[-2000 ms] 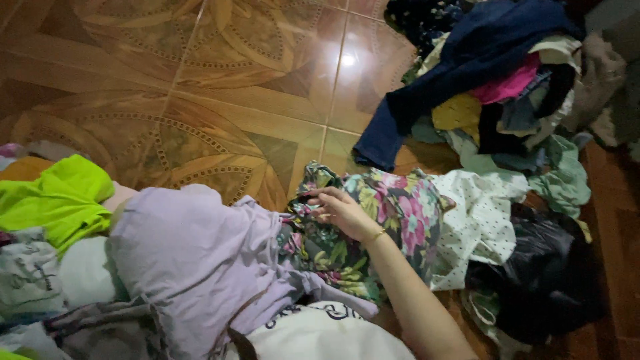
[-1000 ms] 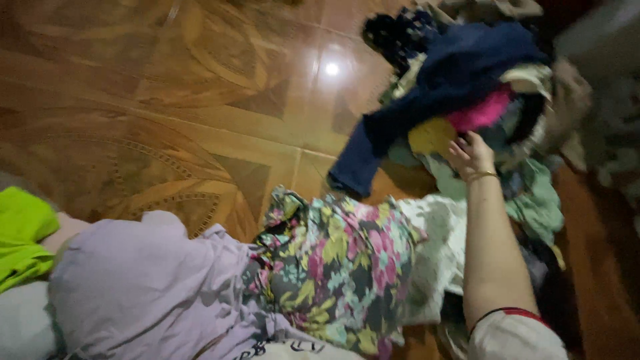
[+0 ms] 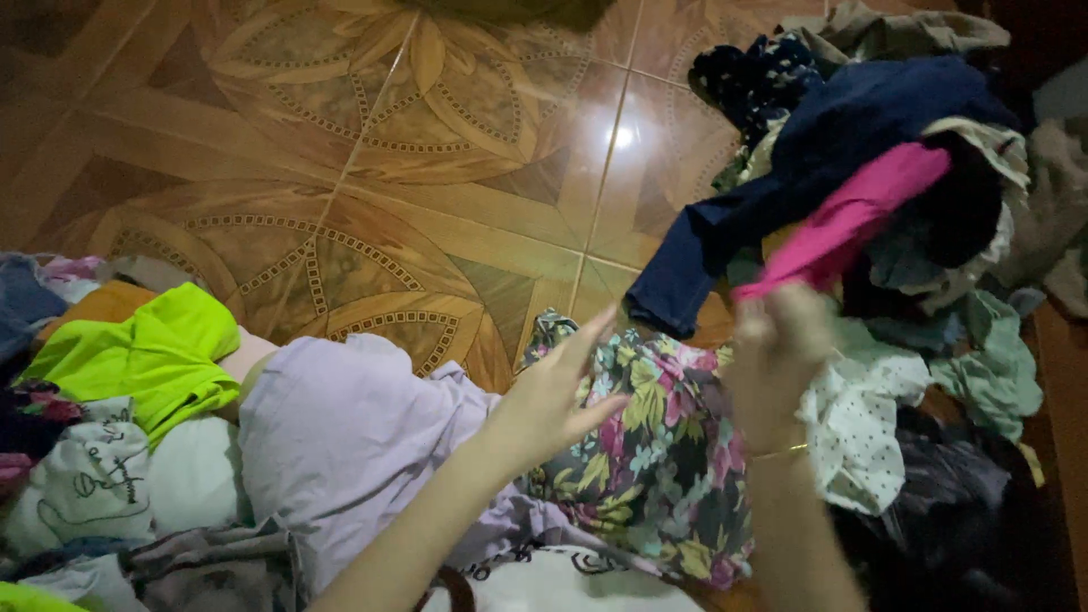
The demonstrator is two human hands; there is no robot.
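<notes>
My right hand, blurred and wearing a thin bracelet, grips one end of a bright pink cloth, which stretches up and right over the clothes pile. My left hand is held over a floral garment with its fingers apart and nothing in them. The floral garment lies in front of me, between a lavender garment on its left and a white dotted cloth on its right. Dark blue trousers lie across the pile beside the pink cloth.
At the left lies a heap with a neon green garment and a white printed cloth. A black plastic bag sits at the lower right, near a pale green cloth. Patterned floor tiles stretch beyond the clothes.
My right hand, earlier at the pile beside the pink cloth, now pulls that cloth toward me. My left hand has come into view over the floral garment.
</notes>
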